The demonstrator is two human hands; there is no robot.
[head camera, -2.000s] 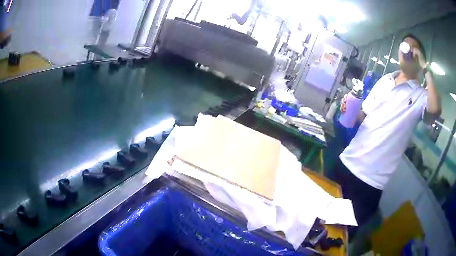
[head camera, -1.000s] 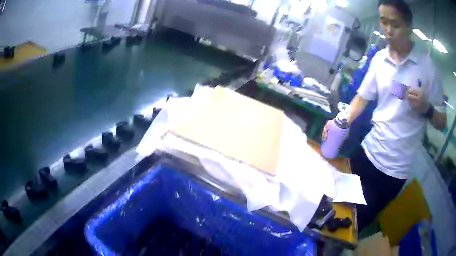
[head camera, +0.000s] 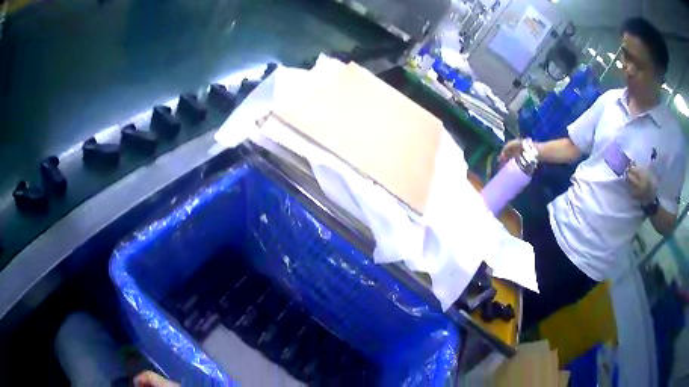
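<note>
A deep blue crate (head camera: pixel 332 264) lined with shiny clear film (head camera: pixel 162 332) stands in front of me. Rows of black plastic parts (head camera: pixel 279 321) lie in its bottom, with a pale flat sheet (head camera: pixel 245 359) over some of them. A line of black parts (head camera: pixel 140 137) lies on the dark green belt (head camera: pixel 98 57) at left. My left hand (head camera: pixel 155 379) shows only as a bit of skin at the bottom edge, left of the crate; what it holds cannot be seen. My right hand is out of view.
A silver rail (head camera: pixel 91 219) edges the belt. Cardboard sheets (head camera: pixel 363 125) and white sheets (head camera: pixel 461 257) are stacked beyond the crate. Loose black parts (head camera: pixel 496 310) lie on a yellow surface (head camera: pixel 506 329). A person (head camera: pixel 604 174) stands at right with a light purple flask (head camera: pixel 506 185) and cup.
The view has tilted down, so more of the crate's inside shows. A bit of my left hand has come into view. The person has lowered the cup from the mouth and tilted the flask.
</note>
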